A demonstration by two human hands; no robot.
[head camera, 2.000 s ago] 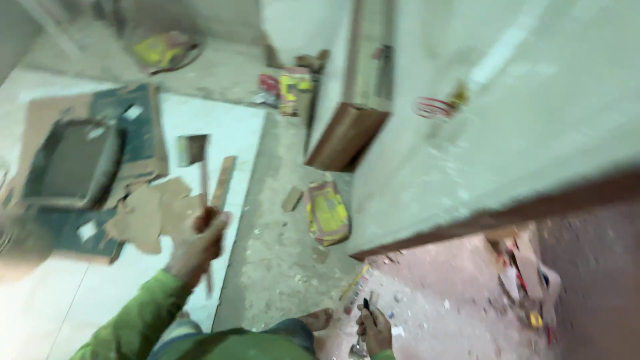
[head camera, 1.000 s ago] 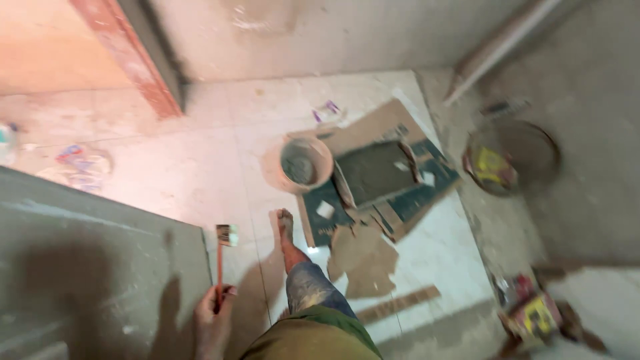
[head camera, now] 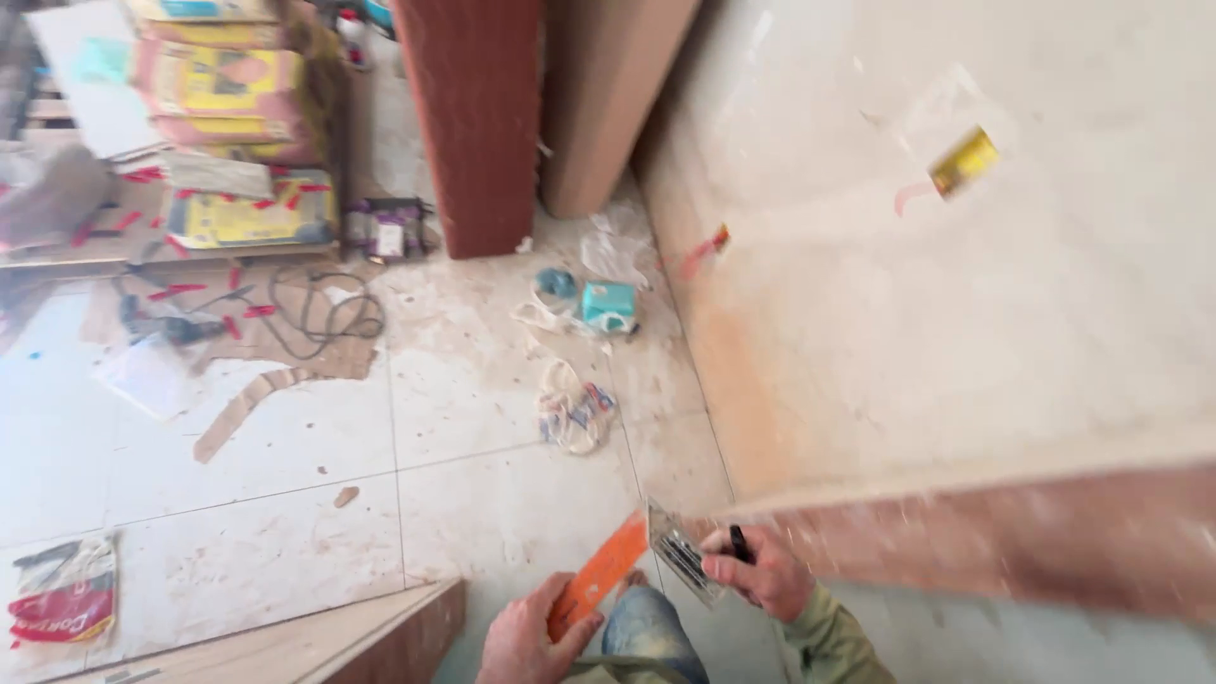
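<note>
At the lower middle my left hand [head camera: 546, 627] is closed around an orange flat strip-shaped tool [head camera: 603, 570], which points up and to the right. To its right, my right hand [head camera: 760, 575] grips the black handle of a metal trowel or float [head camera: 682, 556]; its flat plate carries grey residue. The plate's left edge meets or overlaps the far end of the orange tool; whether they touch I cannot tell. My leg in blue jeans [head camera: 646, 632] shows below both.
Crumpled plastic bags [head camera: 575, 408] and a teal box [head camera: 609, 306] lie on the floor tiles. Yellow bags [head camera: 228, 95] are stacked upper left beside a coiled cable [head camera: 328, 313]. A reddish door frame [head camera: 480, 123] stands ahead; a pale wall [head camera: 902, 332] is at right.
The view has swung widely to another part of the rooms. My two hands are now close together in front of me, where two seconds ago they were apart.
</note>
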